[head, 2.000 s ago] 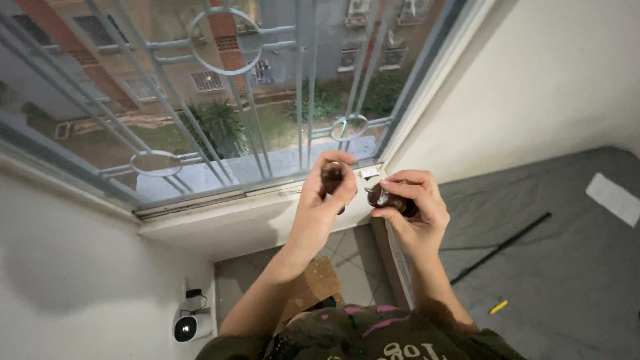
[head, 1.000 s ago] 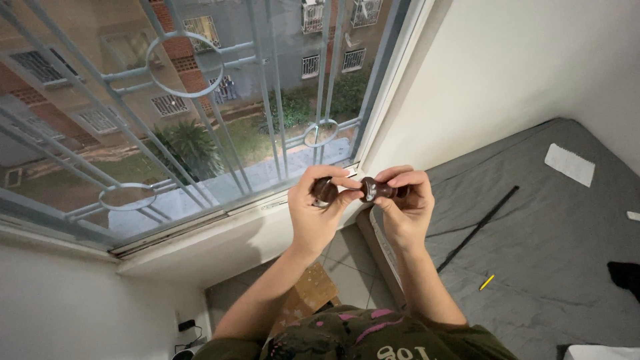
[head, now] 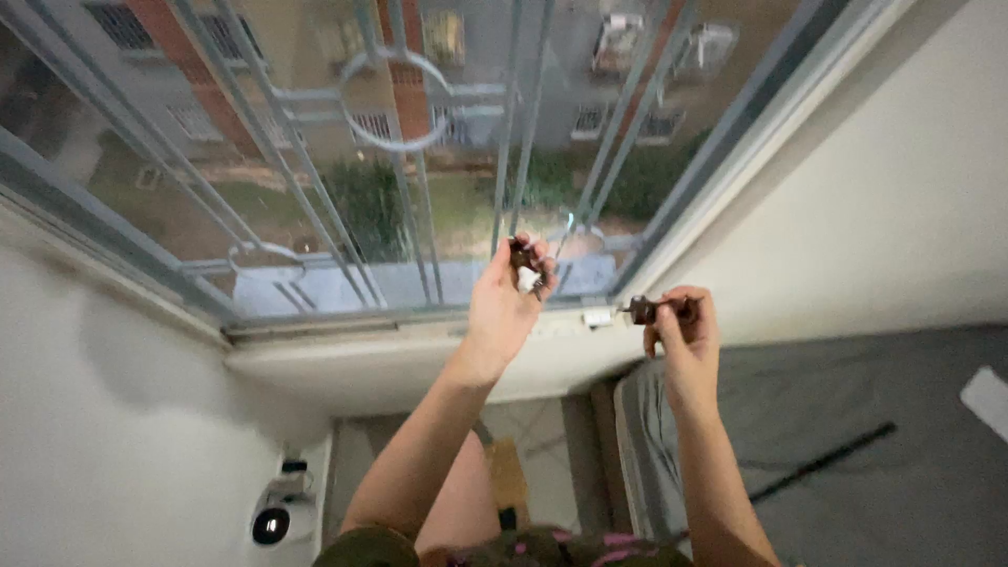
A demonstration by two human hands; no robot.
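Observation:
In front of the barred window, my left hand (head: 508, 303) holds a dark brown, glossy piece (head: 521, 253) with a small white part (head: 529, 279) at its lower end. My right hand (head: 687, 339) is lower and to the right, its fingers closed around a dark brown turned piece (head: 642, 310), perhaps a curtain-rod finial or bracket. A thin pin, like a screw, points left out of that piece. The two brown pieces are apart. Blur and my fingers hide much of their shape.
Metal window bars (head: 394, 146) stand behind my hands, above a sill (head: 378, 346) with a small white block (head: 597, 317). A bed with a grey sheet (head: 795, 378) lies to the right, bearing a black rod (head: 823, 462) and a white sheet-like item (head: 988, 402). A white camera-like device (head: 276, 516) is at lower left.
My hands, close together one second ago with the brown pieces meeting or nearly so, have moved apart. The white part in my left hand now shows. The view has shifted.

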